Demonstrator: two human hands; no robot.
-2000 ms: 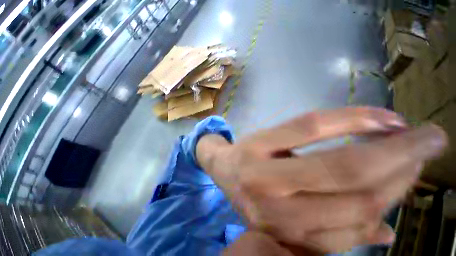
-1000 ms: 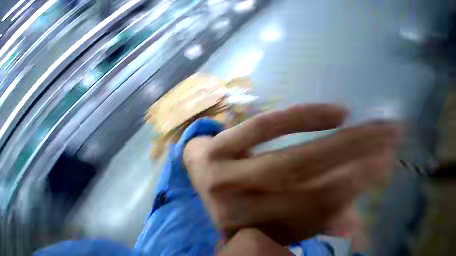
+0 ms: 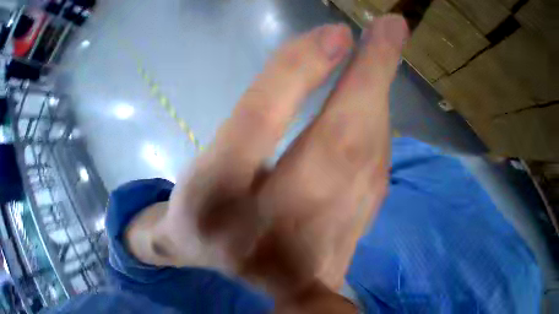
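My left hand point(image 3: 288, 165) is large, close to the camera and blurred. It reaches from a blue sleeve cuff at the left towards the upper right. Its fingers are stretched out, with a narrow gap between thumb and fingers, and I see nothing held. Skin at the bottom edge, below the left palm, may be my right hand point(image 3: 315, 300). It is mostly hidden and cut off, so its fingers cannot be made out. A wide blue smock part point(image 3: 447, 239) fills the lower right.
Stacked brown cartons point(image 3: 509, 73) stand at the upper right beside the grey floor point(image 3: 227, 37). Yellow-black floor tape point(image 3: 165, 101) runs at the upper left. Grey metal frames point(image 3: 49, 159) line the left edge.
The view has swung so the flattened cardboard is no longer visible and the cartons appear larger at the upper right. My left hand now points more upward, and more blue smock shows at the right.
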